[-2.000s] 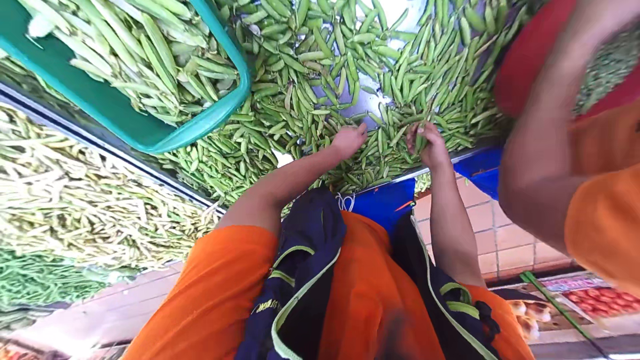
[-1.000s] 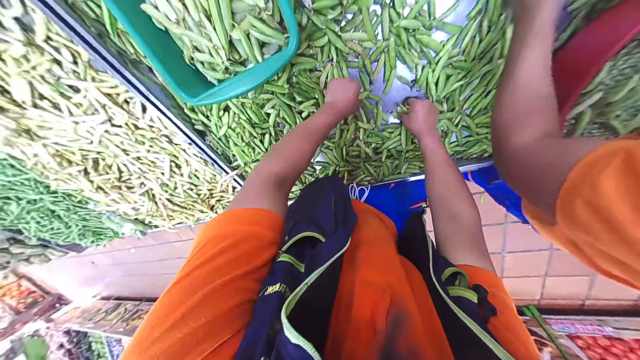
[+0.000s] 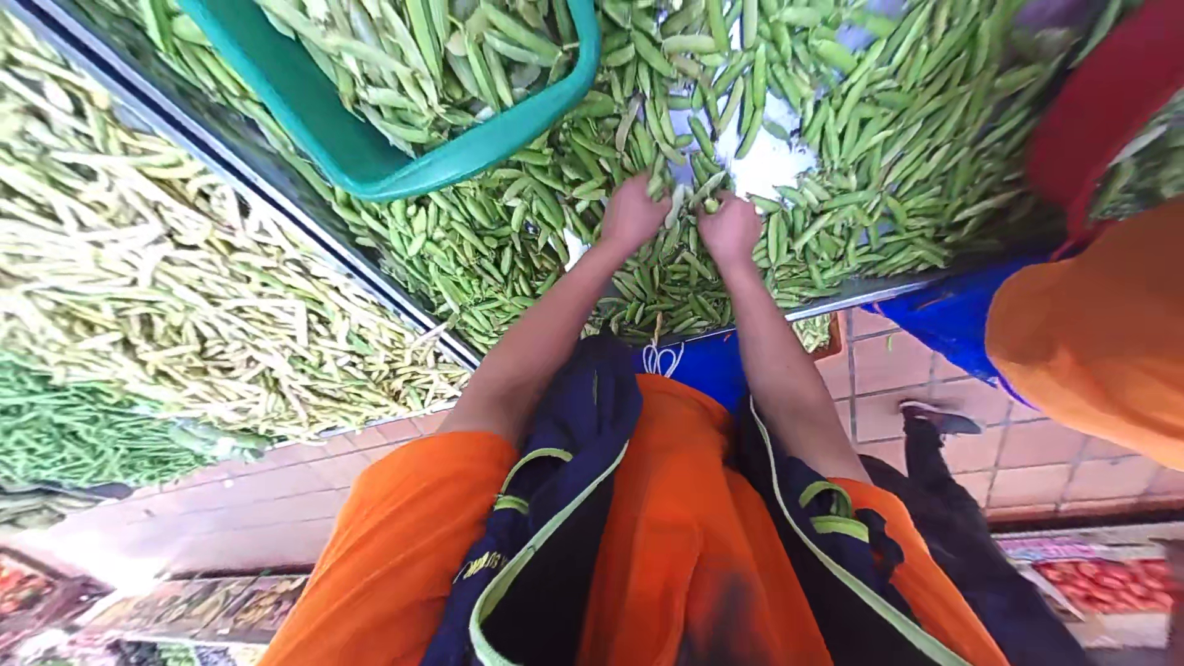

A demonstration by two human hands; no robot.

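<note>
Green pea pods (image 3: 860,139) lie heaped over a metal-edged display counter. My left hand (image 3: 636,215) is closed on a pea pod at its fingertips, above the heap. Just right of it, my right hand (image 3: 729,227) grips another pod between thumb and fingers. The two hands are close together but apart. Between and beyond them some pods lie thinly over a pale surface. A teal plastic tub (image 3: 462,157) with larger, paler pods stands on the heap at upper left.
Pale bean pods (image 3: 166,268) and green beans (image 3: 74,421) fill the area left of a metal divider (image 3: 277,208). At right are a co-worker's orange sleeve (image 3: 1101,324) and a red container (image 3: 1110,120). Behind is a tiled floor (image 3: 1036,453) with someone's leg and shoe.
My hands have come closer together over the pods. The co-worker's bare arm, seen at right before, is out of view. A leg and shoe now show on the floor at right.
</note>
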